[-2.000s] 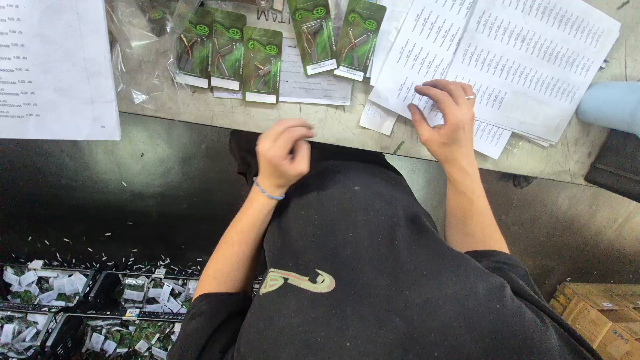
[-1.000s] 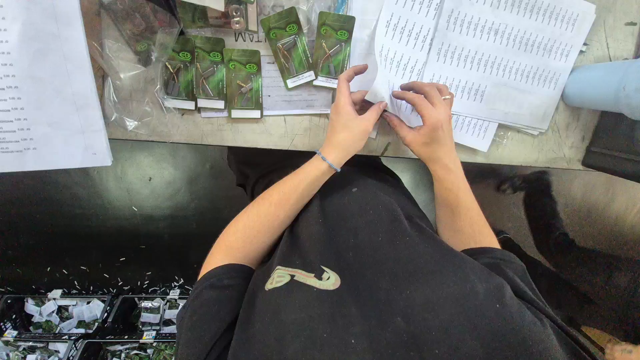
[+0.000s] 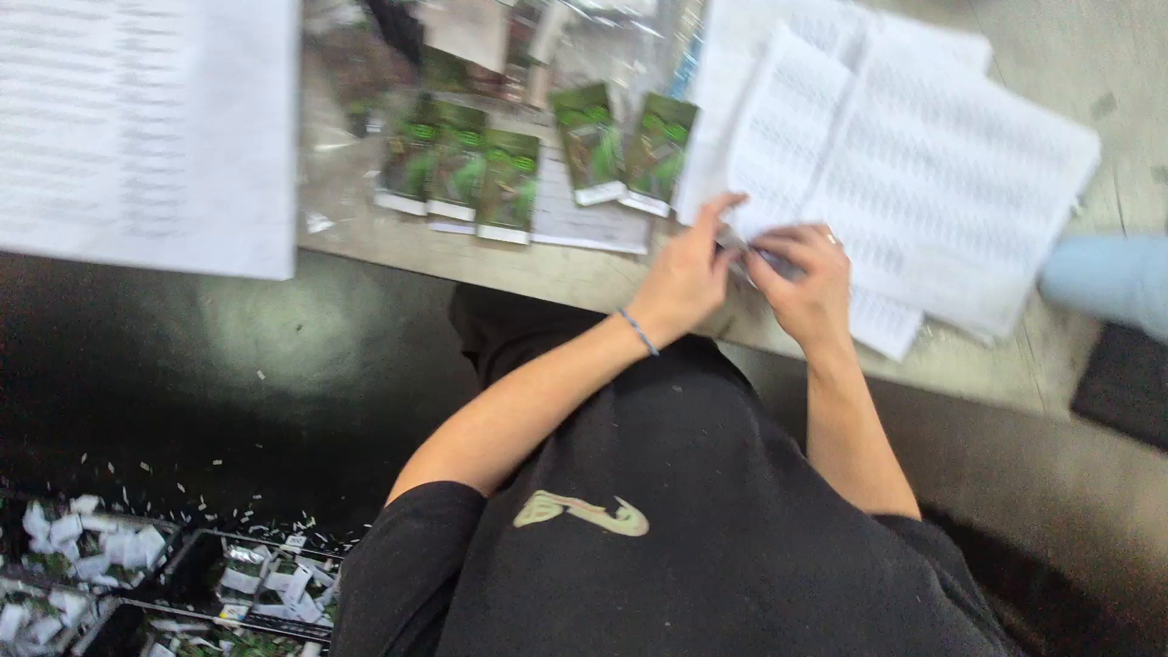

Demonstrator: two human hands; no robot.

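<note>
My left hand and my right hand meet at the lower left corner of a stack of printed label sheets. Blur and the fingers hide whether the left one grips anything. Thumb and fingers of the right are closed on the sheet's corner, as far as the blur shows. To the left of the hands lie several green carded packs with white bottom strips, among them one pack in a group of three and another beside the sheets. A printed paper lies partly under them.
Clear plastic bags lie behind the packs. A large printed sheet covers the left end of the table. On the right are a light blue rounded object and a black flat item. Black crates of packs stand below left.
My left hand has moved right, from in front of the table edge to beside my right hand at the sheets' corner. The packs lie as before.
</note>
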